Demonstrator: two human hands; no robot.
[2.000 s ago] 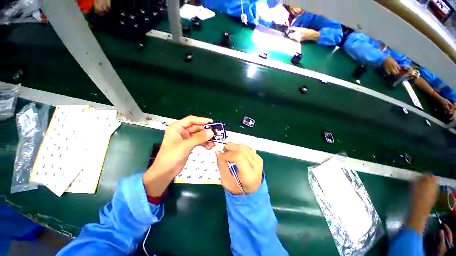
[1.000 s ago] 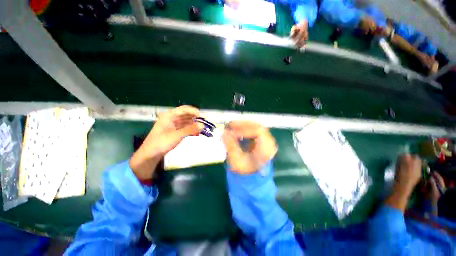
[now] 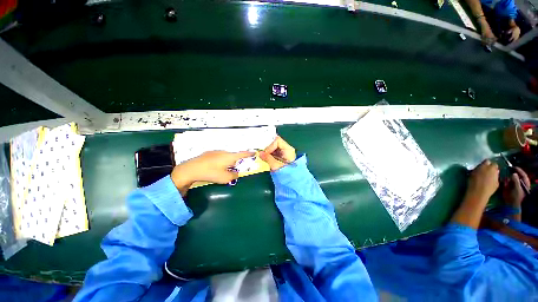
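Note:
My left hand (image 3: pixel 205 167) lies palm down over the near part of the white adhesive sheet (image 3: pixel 221 139). A small housing (image 3: pixel 233 181), mostly hidden, shows under its fingers at the sheet's near edge. My right hand (image 3: pixel 278 154) is at the sheet's right end with its fingers closed around thin tweezers (image 3: pixel 283 159), only partly visible. The tips meet the sheet's right part, close to my left fingertips. Whether an adhesive piece is at the tips cannot be told.
A black smartphone (image 3: pixel 154 166) touches the sheet's left side. Overlapping spare sheets (image 3: pixel 52 183) lie at left, a bagged sheet (image 3: pixel 392 165) at right. Beyond the pale rail (image 3: pixel 236 116), housings (image 3: pixel 279 90) sit on the green conveyor (image 3: pixel 330 65). Another person's hand (image 3: pixel 485 180) is at far right.
Both hands have come down from above the rail edge onto the sheet, the left with the housing. The view has tilted down, uncovering the phone and more of the sheet.

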